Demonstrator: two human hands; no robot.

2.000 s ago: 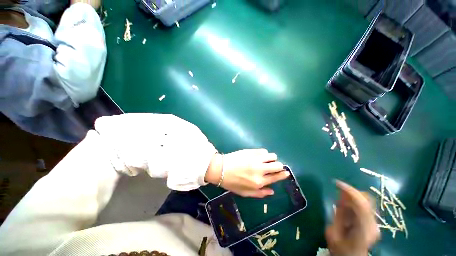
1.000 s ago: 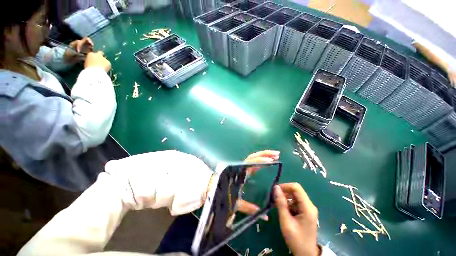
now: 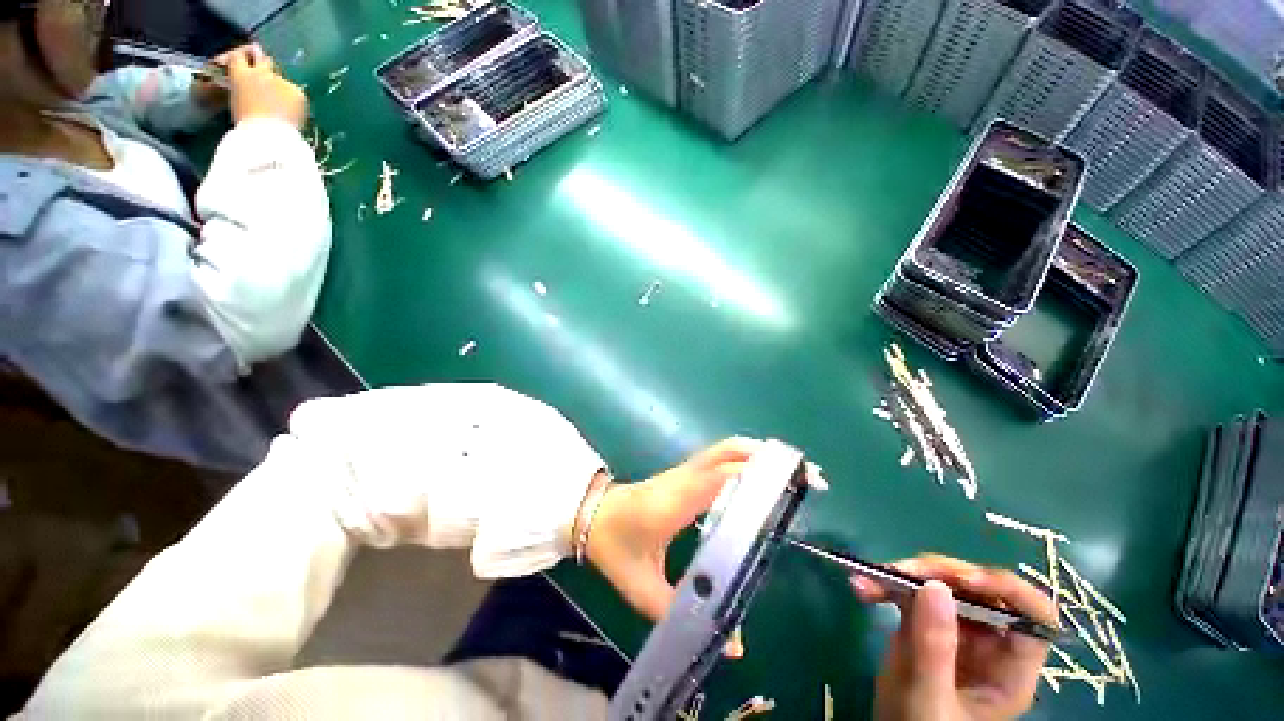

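A phone middle frame (image 3: 704, 585) is held up on its side at the bench's front edge, its silver outer rim facing me. My left hand (image 3: 662, 528) grips its upper part, with fingers on both sides. My right hand (image 3: 965, 641) holds dark tweezers (image 3: 901, 578) like a pen. The tweezers' tip points left and reaches the frame's far side near its upper end. The frame's inner side is mostly hidden, so I cannot tell if the tip grips anything.
Loose cream strips (image 3: 1084, 620) lie right of my right hand, with a mixed strip pile (image 3: 929, 423) above. Short frame stacks (image 3: 986, 233) stand upper right, leaning frames (image 3: 1232, 528) far right. Tall stacks (image 3: 972, 85) line the back. Another worker's sleeve (image 3: 261, 240) is at left.
The frame has turned so its outer rim faces me. My right hand has left the frame's edge, moved right and now holds tweezers against the frame.
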